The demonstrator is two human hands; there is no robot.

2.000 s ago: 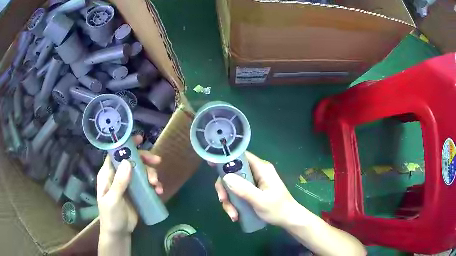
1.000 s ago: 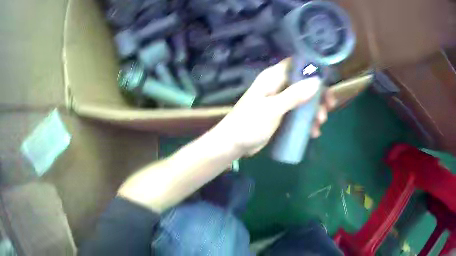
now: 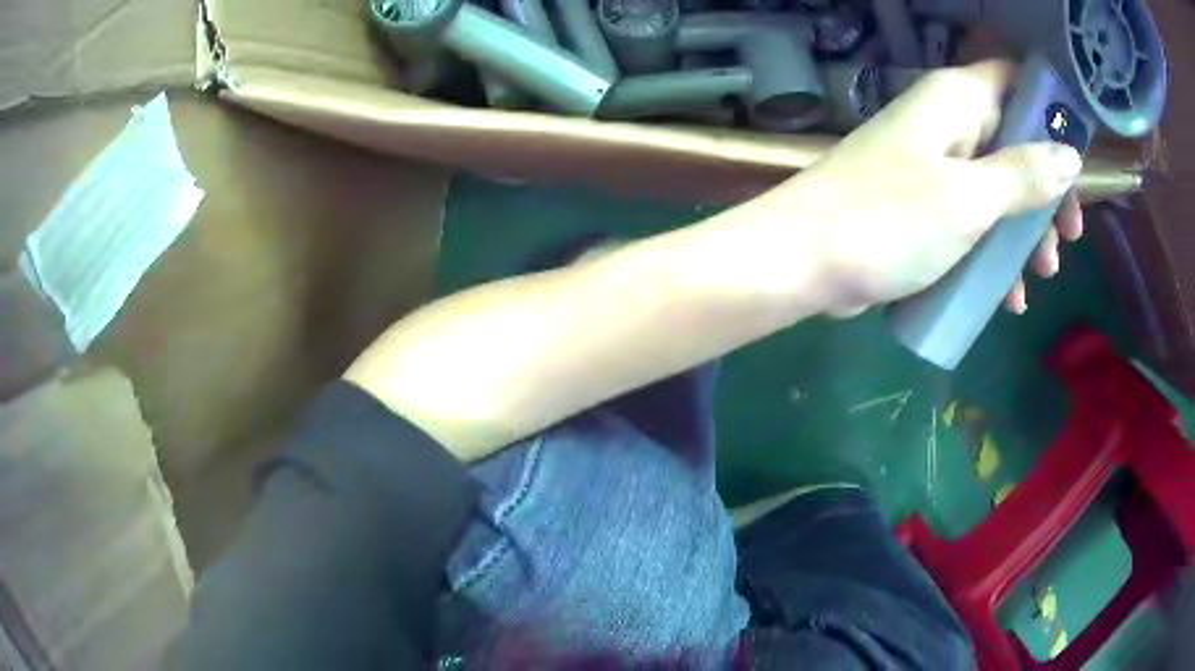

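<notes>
My left hand (image 3: 917, 203) reaches across from the lower left in a dark sleeve. It is closed round the handle of a grey fan body (image 3: 976, 282) at the upper right, thumb on the front near the small dark oval window and fingertips showing past the far side. The round head (image 3: 1114, 59) is at the upper right, partly cut off by the top edge, with spokes inside. More grey fan bodies (image 3: 537, 59) lie in the large carton (image 3: 524, 142) behind my hand. My right hand is not in view.
A red stool (image 3: 1048, 511) stands at the lower right on the green floor (image 3: 839, 406). A carton flap (image 3: 302, 262) with a torn whitish label (image 3: 112, 223) is at the left. My legs in blue jeans (image 3: 603, 551) are at the bottom centre.
Two seconds ago each hand held a fan body; my right hand and its body have since left view. The view has shifted, and my left hand and its body now appear further up and right.
</notes>
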